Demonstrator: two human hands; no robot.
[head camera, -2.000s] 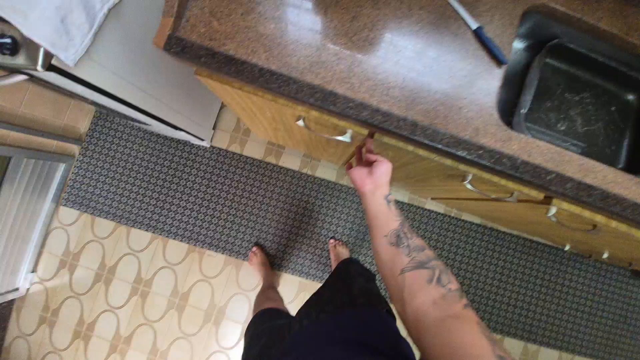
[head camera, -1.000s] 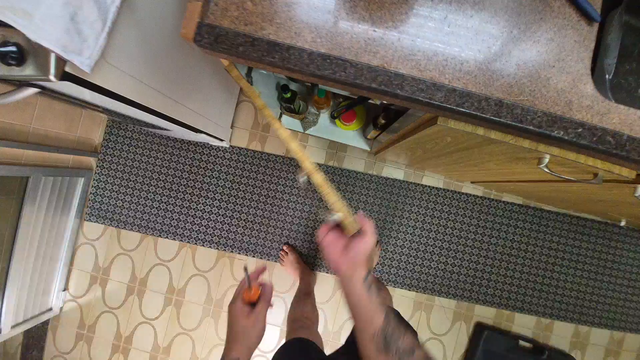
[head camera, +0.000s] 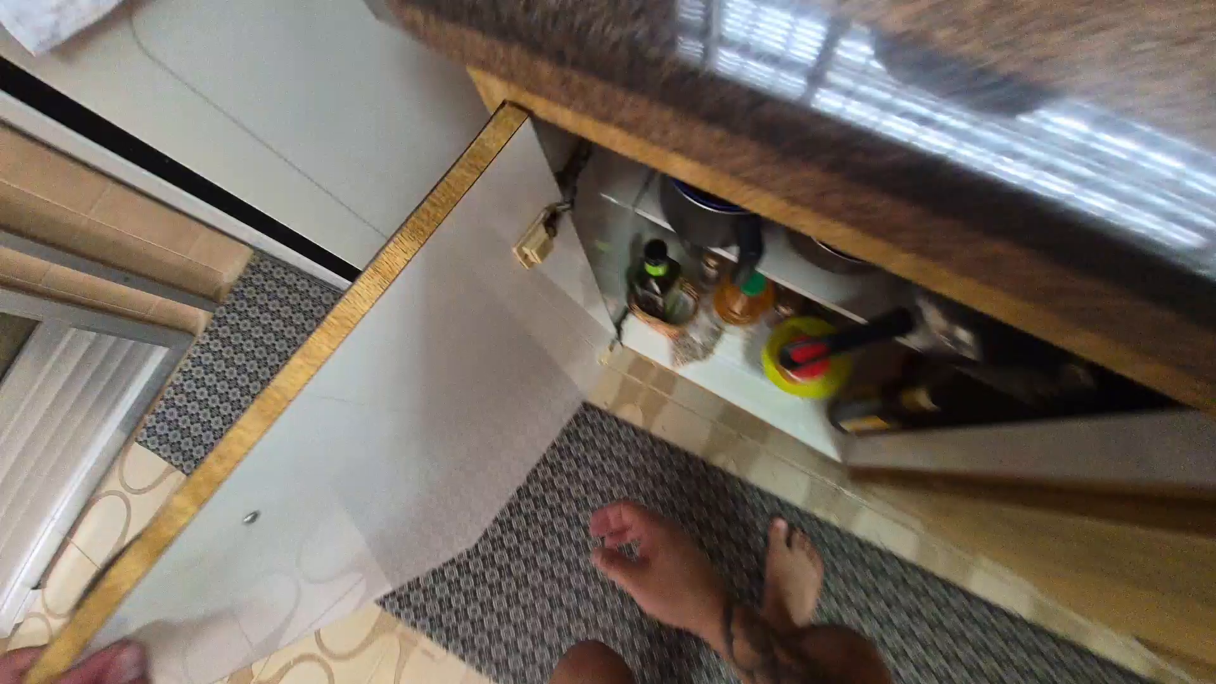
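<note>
The cabinet door (head camera: 408, 399) stands swung wide, its pale inner face showing and its wood-coloured edge running down to the lower left. At that corner my left hand (head camera: 116, 662) grips the door's edge, mostly cut off by the frame. My right hand (head camera: 655, 560), with curled fingers apart and nothing seen in it, hovers over the patterned runner below the cabinet. A hinge (head camera: 539, 237) sits on the door near the opening. Inside are a dark bottle with a green band (head camera: 655, 275), a jar with a green lid (head camera: 744, 296) and a yellow and red round item (head camera: 806, 356).
The granite countertop edge (head camera: 760, 152) overhangs the cabinet. Pots (head camera: 708, 214) stand on the upper shelf. A white appliance (head camera: 256, 114) is beside the door at the upper left. My bare foot (head camera: 793, 570) is on the runner (head camera: 560, 532), and a second door (head camera: 1045, 532) stands at the right.
The cabinet door, closed two seconds ago, has swung wide. My right hand has let go of it and my left hand now holds it. The orange-handled tool seen in my left hand is out of sight.
</note>
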